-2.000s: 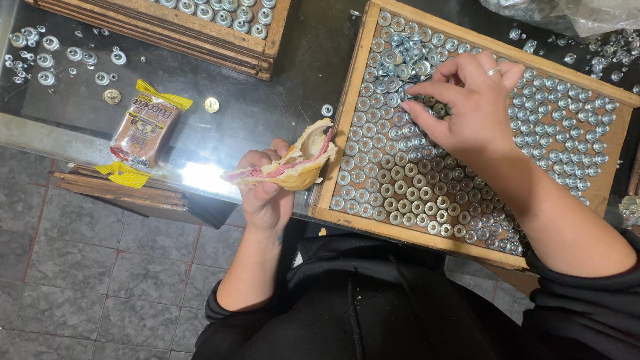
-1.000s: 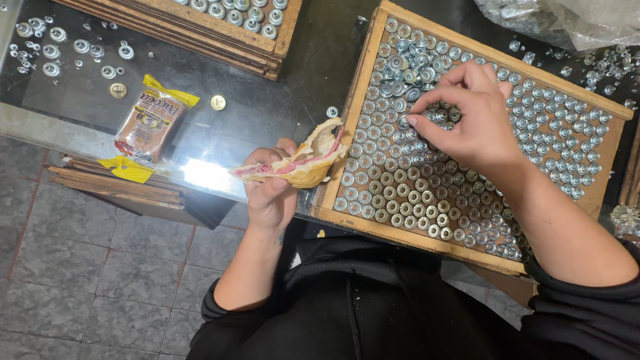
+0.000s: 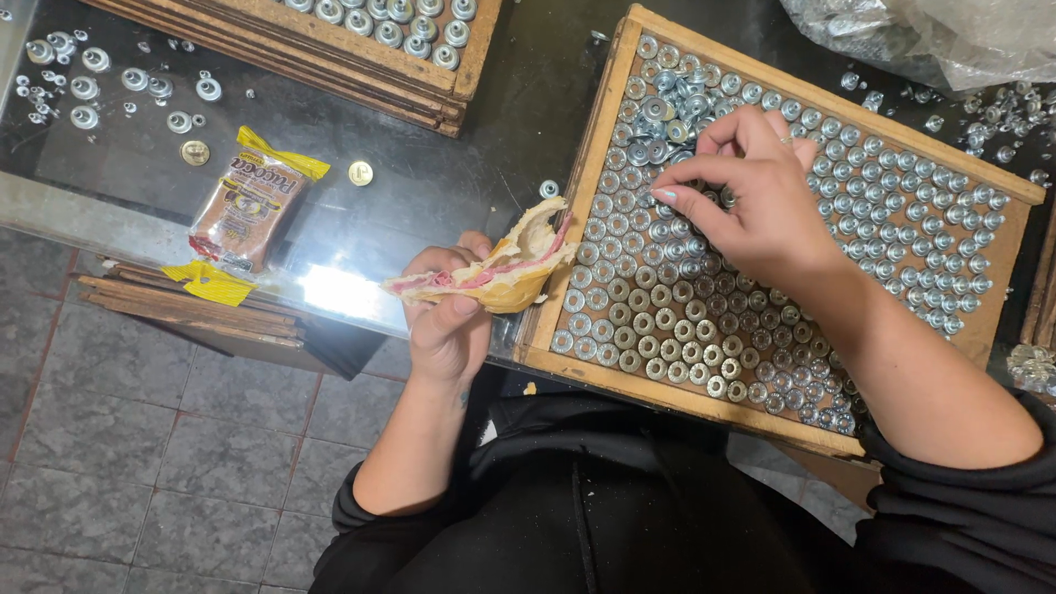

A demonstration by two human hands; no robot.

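Observation:
My left hand grips a bitten bread roll with pink sliced filling, held at the near left corner of a wood-framed tray. Rows of small round metal parts, silver and brass-toned, stand on the tray's brown base. My right hand is over the tray, thumb and index fingertips close together at a silver metal part by the rows; whether they grip it is not clear. Just beyond those fingertips lies a loose heap of silver metal parts. The palm and other fingers hide some rows.
A wrapped snack bar lies on the glass tabletop between two brass-toned discs. Stacked wooden trays stand at the upper left, loose metal parts beside them. A clear plastic bag sits upper right. Wooden boards project below the table edge.
A second ago brass-toned parts showed under my right hand's fingers; two seconds ago its fingers held several in a row. My left hand keeps hold of the roll.

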